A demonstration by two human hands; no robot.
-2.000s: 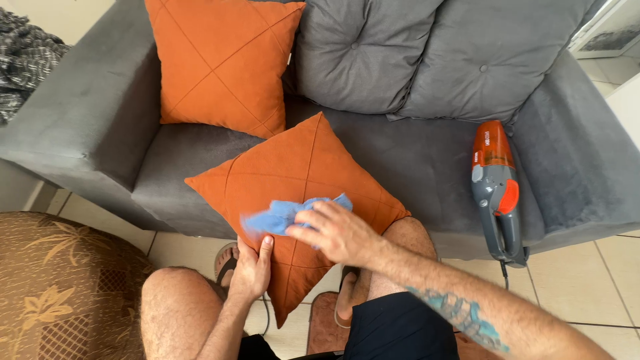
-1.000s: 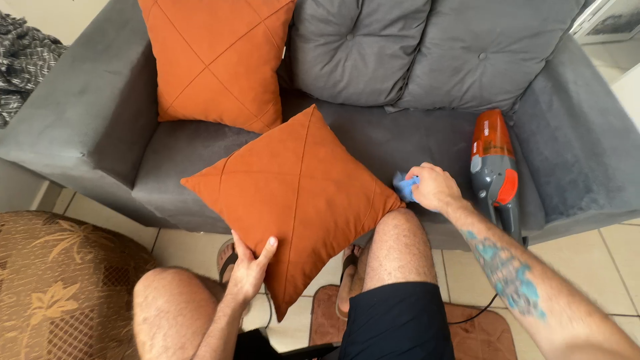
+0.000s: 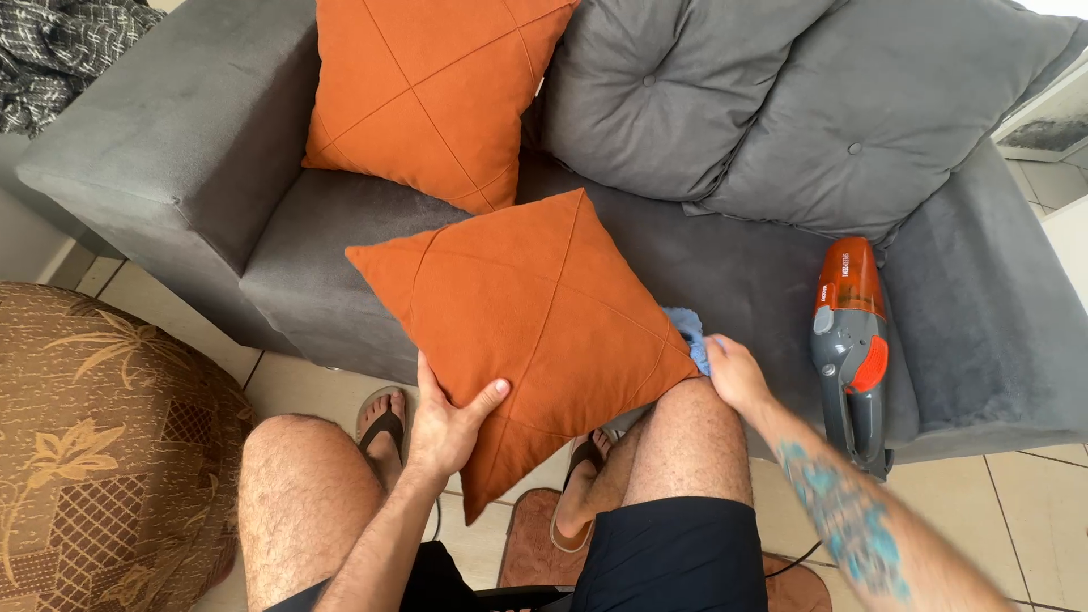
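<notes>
An orange throw pillow (image 3: 544, 314) with stitched seams lies tilted across my lap and the front of the sofa seat. My left hand (image 3: 455, 416) grips its lower left edge, with the thumb on top and the fingers beneath. A blue cloth (image 3: 690, 336) is in my right hand (image 3: 733, 367) beside the pillow's right corner, just above my knee; part of the cloth is hidden behind the pillow edge.
Behind stands a grey sofa (image 3: 722, 263) with button-tufted back cushions (image 3: 671, 102) and a second orange pillow (image 3: 425, 93). A handheld vacuum cleaner (image 3: 852, 340) lies on the seat at right. A patterned covered seat (image 3: 110, 442) is at left, a brown mat (image 3: 535, 535) below.
My right hand with the blue cloth has moved from the pillow's upper face to beyond its right corner, then slightly back against that corner. My left hand still holds the lower left edge.
</notes>
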